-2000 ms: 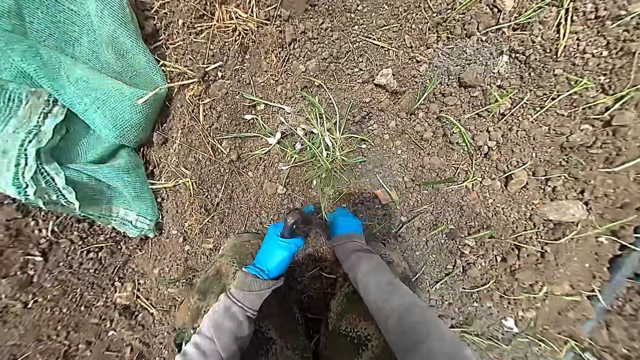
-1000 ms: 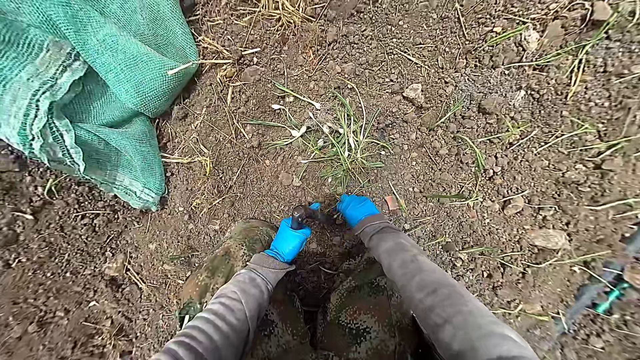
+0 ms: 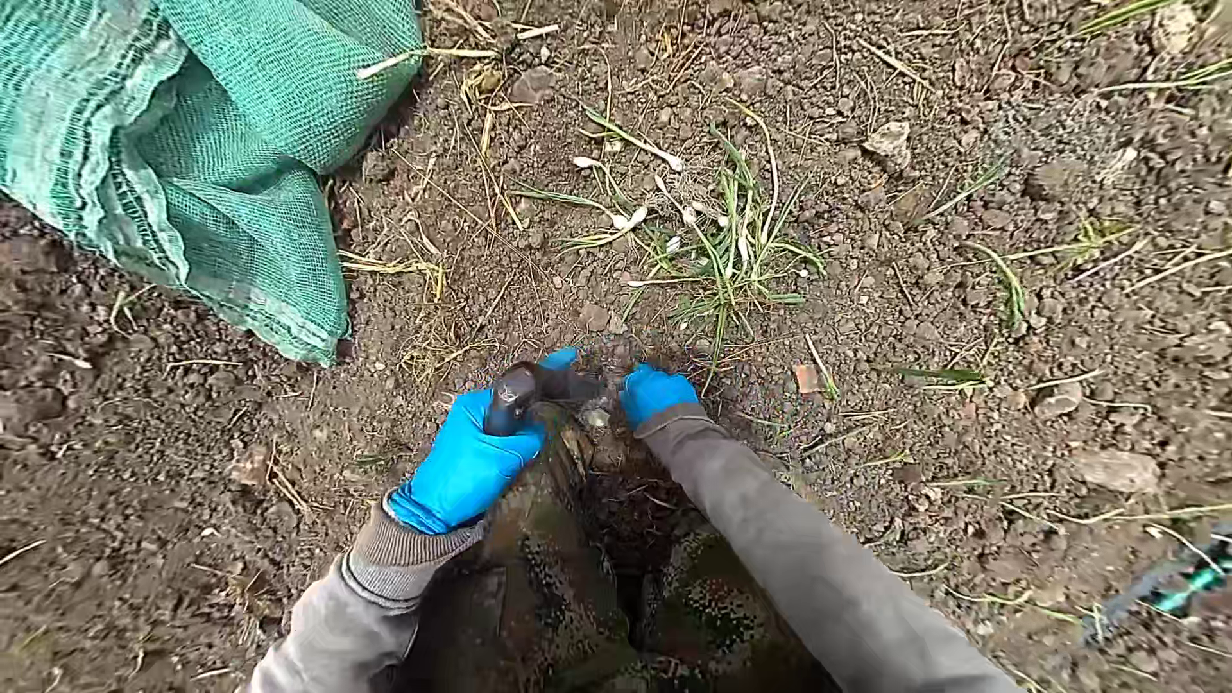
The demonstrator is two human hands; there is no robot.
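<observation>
My left hand (image 3: 472, 462), in a blue glove, is closed around a dark hand tool (image 3: 515, 397) with a rounded handle end; its darker part points right, toward the other hand. My right hand (image 3: 656, 393), also gloved in blue, is down at the soil with its fingers curled; whether it holds anything is hidden. Just beyond the hands lies a loose pile of green-leaved plants with small white bulbs (image 3: 736, 241), several of the bulbs pointing left.
Green mesh netting (image 3: 260, 183) lies bunched at the upper left. Stones (image 3: 890, 141), a reddish fragment (image 3: 807, 378) and dry stalks are scattered on the soil. A dark strip with a bright green part (image 3: 1179, 587) lies at the lower right. My camouflage-clad knees are below my hands.
The left hand keeps hold of the dark tool beside the right hand. Small shifts of both hands at the soil are visible; the bulb pile looks the same.
</observation>
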